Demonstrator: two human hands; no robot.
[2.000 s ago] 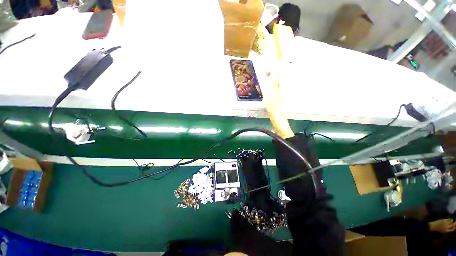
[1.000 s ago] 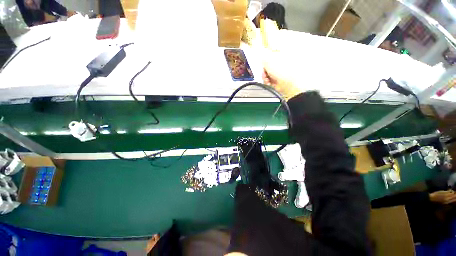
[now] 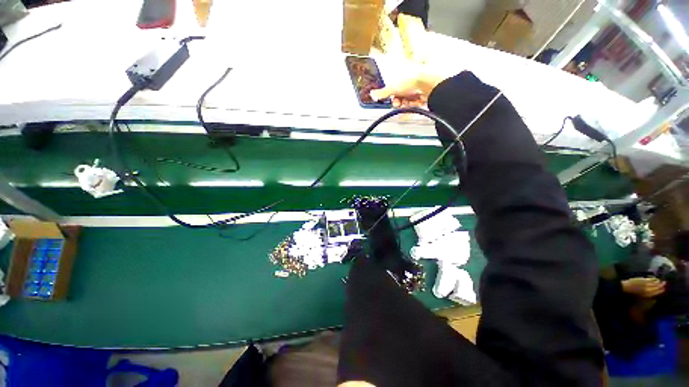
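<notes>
A smartphone (image 3: 365, 75) with a lit, patterned screen lies on the white upper shelf. My right hand (image 3: 412, 89) is over its lower right corner, one finger extended onto the screen and the others partly curled; it does not hold the phone. A dark sleeve (image 3: 378, 302) reaches from the bottom towards the parts on the bench; my left hand cannot be made out at its end. There lie a thick bundle of black leads (image 3: 380, 234), small white fittings (image 3: 308, 248), brown-gold components (image 3: 287, 258) and a grey-white box-like unit (image 3: 341, 227).
White housings (image 3: 446, 253) lie right of the leads. An open carton (image 3: 68, 264) of blue battery packs (image 3: 43, 268) stands at left. A black adapter (image 3: 160, 68) is on the shelf, its cable hanging over the bench. A person's hands (image 3: 644, 286) show at right.
My right hand has moved up from the shelf's front area onto the phone's lower corner. The view has shifted, and more white housings show than two seconds ago.
</notes>
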